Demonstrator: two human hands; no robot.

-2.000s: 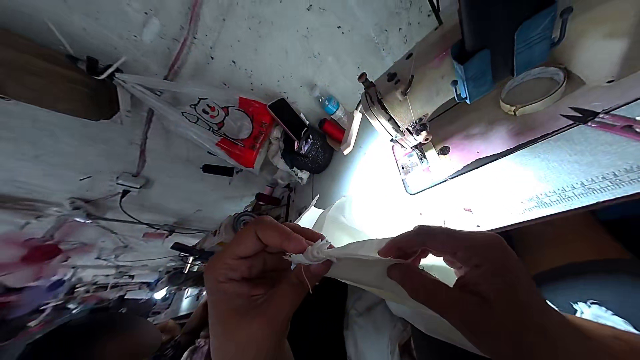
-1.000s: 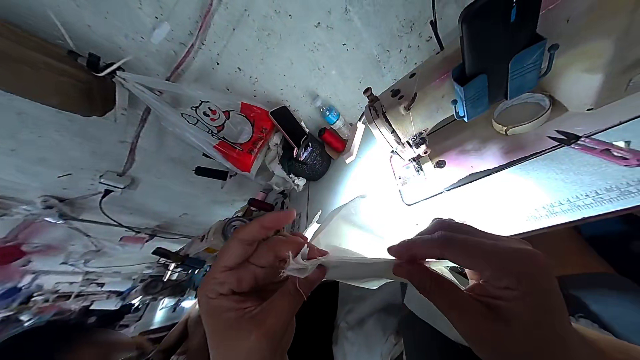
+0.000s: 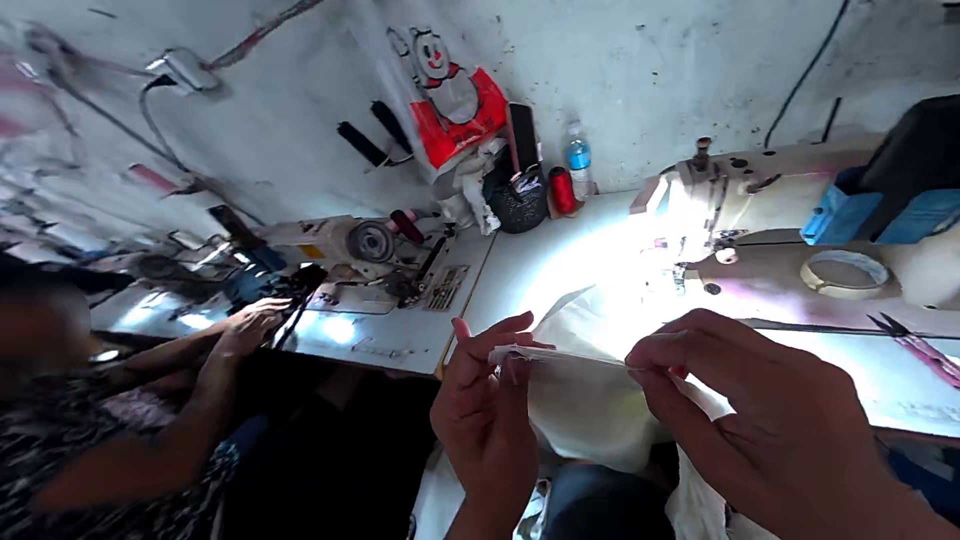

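Observation:
A piece of off-white fabric (image 3: 589, 409) is stretched between my two hands, its upper edge frayed at the left end. My left hand (image 3: 487, 405) pinches that frayed end between thumb and fingers. At the other end of the edge, my right hand (image 3: 727, 405) grips the fabric with thumb and forefinger. Beyond my hands stands a sewing machine (image 3: 705, 202), its lamp lighting the white table (image 3: 559, 262). Part of the fabric lies over the table, and the rest hangs above my lap.
To the right are a roll of tape (image 3: 844, 274), pink-handled snips (image 3: 919, 349) and a blue holder (image 3: 840, 214). A red thread cone (image 3: 562, 191), water bottle (image 3: 578, 161) and black basket (image 3: 519, 204) stand by the wall. A co-worker (image 3: 150, 405) sits at the left beside another sewing machine (image 3: 352, 247).
The view has turned and levelled, bringing the co-worker into clear sight. Both hands still hold the fabric, whose edge is now drawn straight between them.

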